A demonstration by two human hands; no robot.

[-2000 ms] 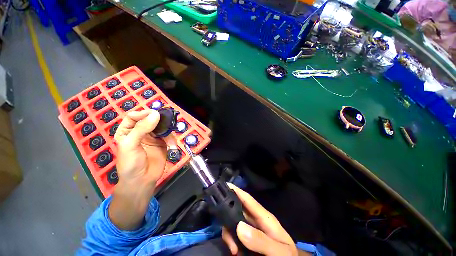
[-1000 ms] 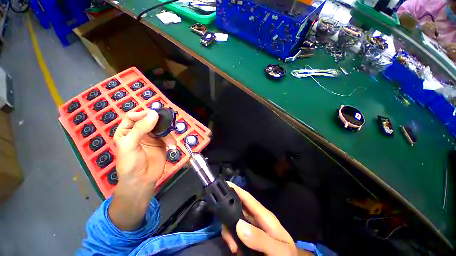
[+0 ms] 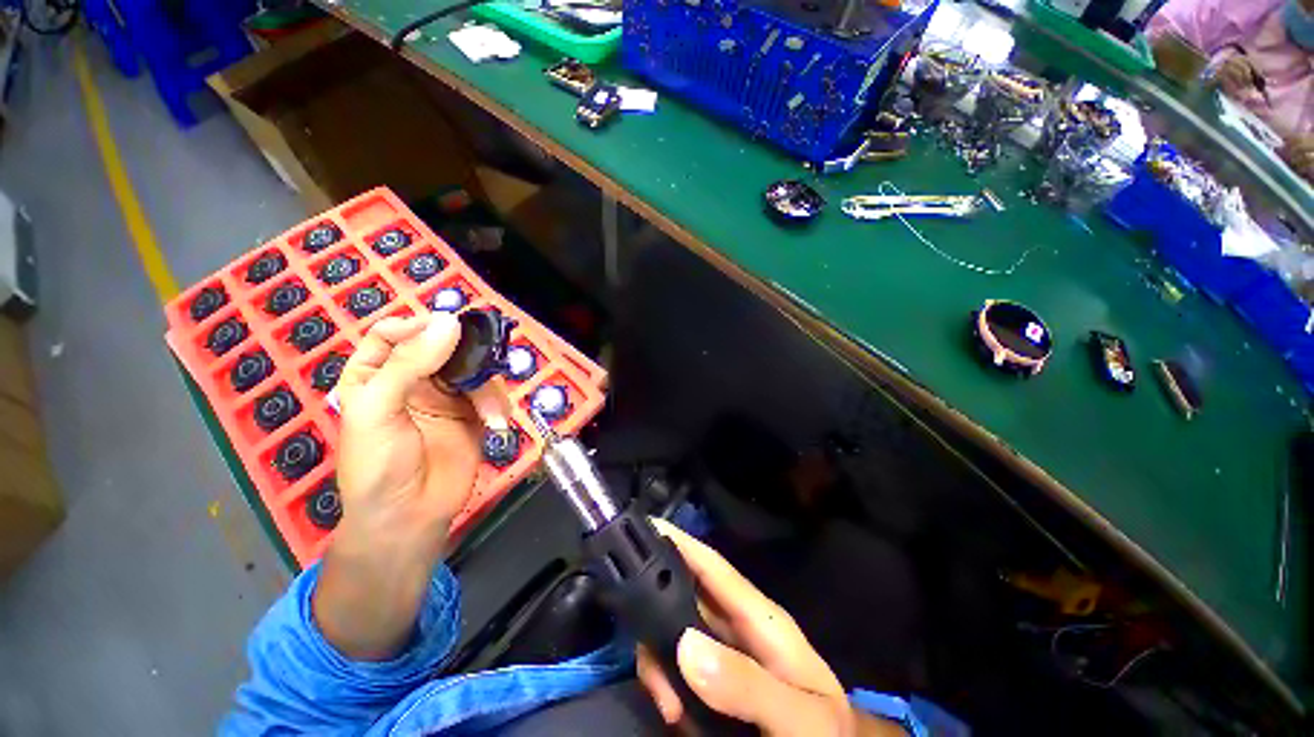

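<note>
My left hand (image 3: 401, 418) grips a round black watch body (image 3: 473, 350) between thumb and fingers, above a red compartment tray (image 3: 304, 377). My right hand (image 3: 757, 641) is closed around the black slotted handle of an electric screwdriver (image 3: 587, 497). Its silver barrel and thin tip point up and left toward the watch body; the tip shows just below it, and contact cannot be told. The tray's pockets hold several round black watch bodies, and a few near my left hand have pale centres. Part of the tray is hidden behind my left hand.
The green bench (image 3: 865, 317) runs diagonally at right, its edge beside my right arm. On it are a blue basket (image 3: 764, 79), a rose-gold-rimmed watch (image 3: 1013, 338), small modules, a white cord (image 3: 911, 208) and a round black part (image 3: 793, 200). A person in pink is at top right.
The watch body in my left hand is tilted slightly differently. My hands and the screwdriver have otherwise hardly moved.
</note>
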